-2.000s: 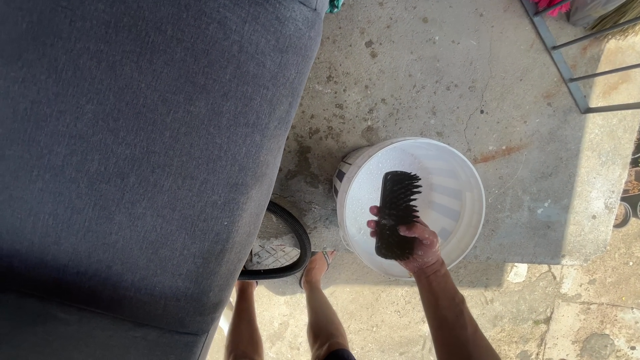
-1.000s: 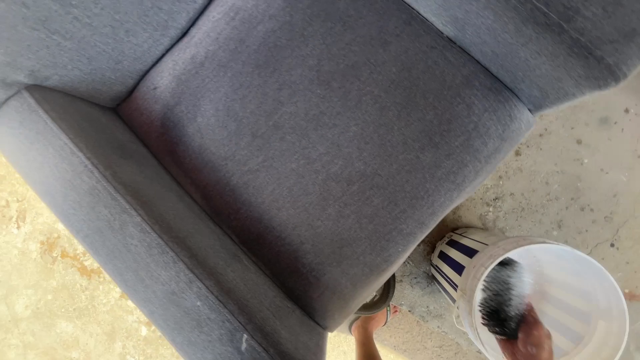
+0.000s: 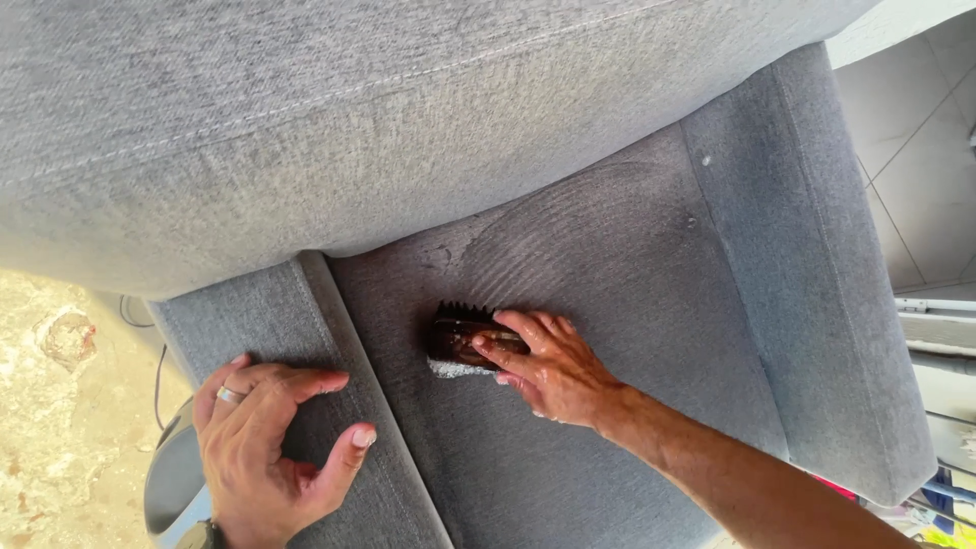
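Note:
My right hand (image 3: 553,370) grips a dark scrub brush (image 3: 465,339), its bristles pressed on the grey fabric seat (image 3: 610,320) of an armchair. White foam shows along the brush's near edge. Curved wet streaks run over the seat beyond it, up toward the backrest (image 3: 427,137). My left hand (image 3: 267,435), with a ring and a wristwatch, is over the left armrest (image 3: 282,313); its fingers are apart and hold nothing. Whether it touches the armrest I cannot tell.
The right armrest (image 3: 823,267) borders the seat. A grey plastic object (image 3: 174,473) stands beside the left armrest, with a thin cable (image 3: 158,381) near it on the rough concrete floor (image 3: 69,396). Grey floor tiles (image 3: 900,137) and metal bars (image 3: 945,423) show at the right.
The brush, earlier held in my right hand over the white bucket, is now on the seat. My left hand has come into view. The view has swung onto the chair, and the bucket is out of sight.

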